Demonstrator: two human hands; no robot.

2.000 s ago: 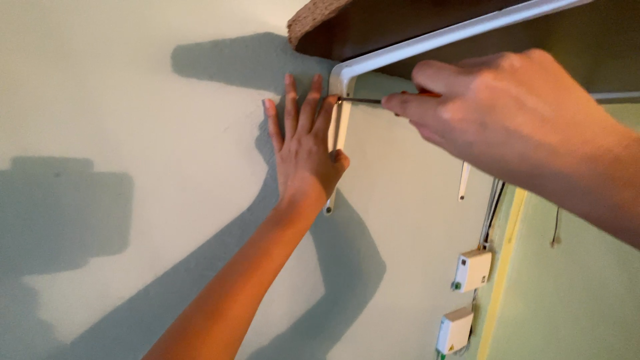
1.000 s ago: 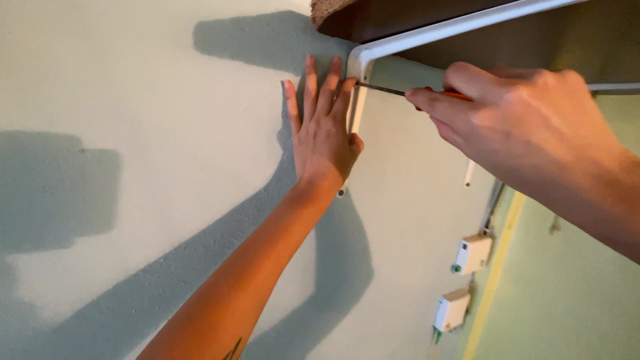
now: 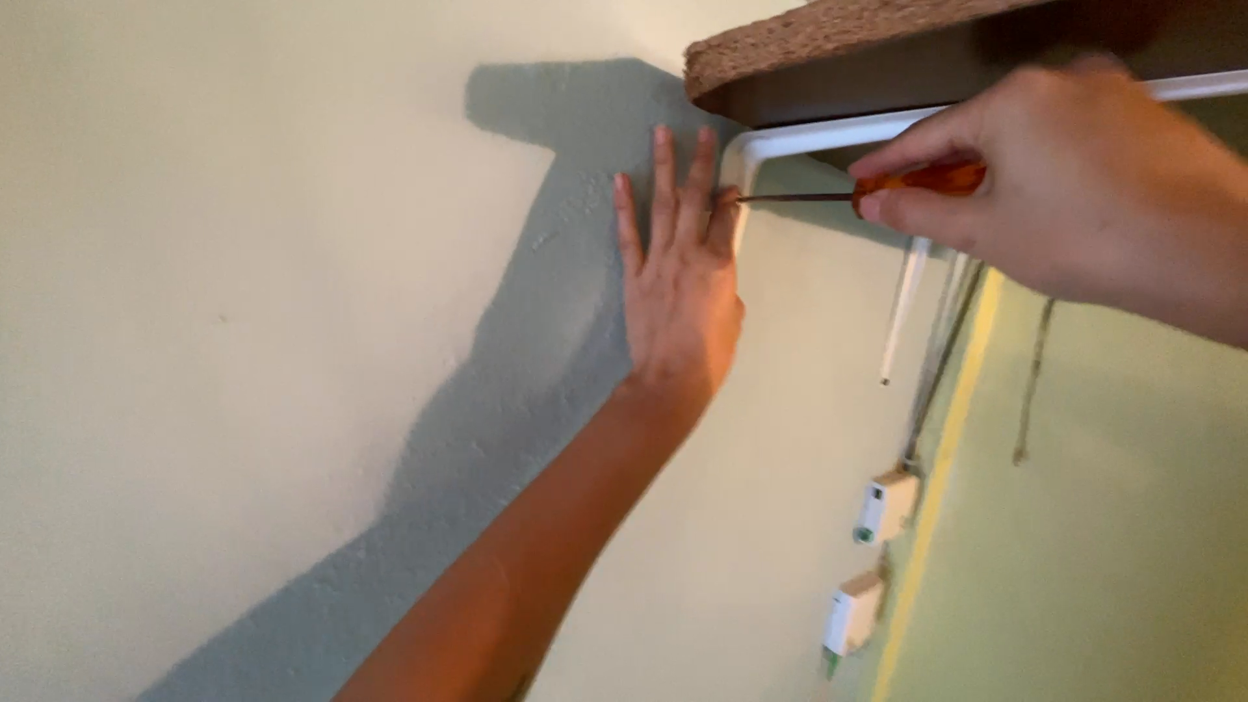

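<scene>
My right hand (image 3: pixel 1082 185) grips the orange handle of a screwdriver (image 3: pixel 799 198). Its thin shaft points left, and the tip meets the upright arm of a white metal shelf bracket (image 3: pixel 838 135) just below the bend, beside a finger of my left hand. My left hand (image 3: pixel 682 292) lies against the pale wall with its fingers spread, one fingertip at the bracket near the tip. The hand covers most of the bracket's upright arm; whether it grips the arm cannot be told. The screw head is too small to make out. Above, the bracket's other arm runs under a dark-faced particleboard shelf (image 3: pixel 829 88).
A second white bracket arm (image 3: pixel 902 312) is on the wall farther right. Below it, two small white boxes (image 3: pixel 889 507) with cables are fixed near a yellow strip (image 3: pixel 941 478) along the wall corner. A cord (image 3: pixel 1035 390) hangs on the green wall beyond.
The orange screwdriver handle shows more between my right fingers than before. My left hand stays spread on the wall by the bracket. The view has shifted.
</scene>
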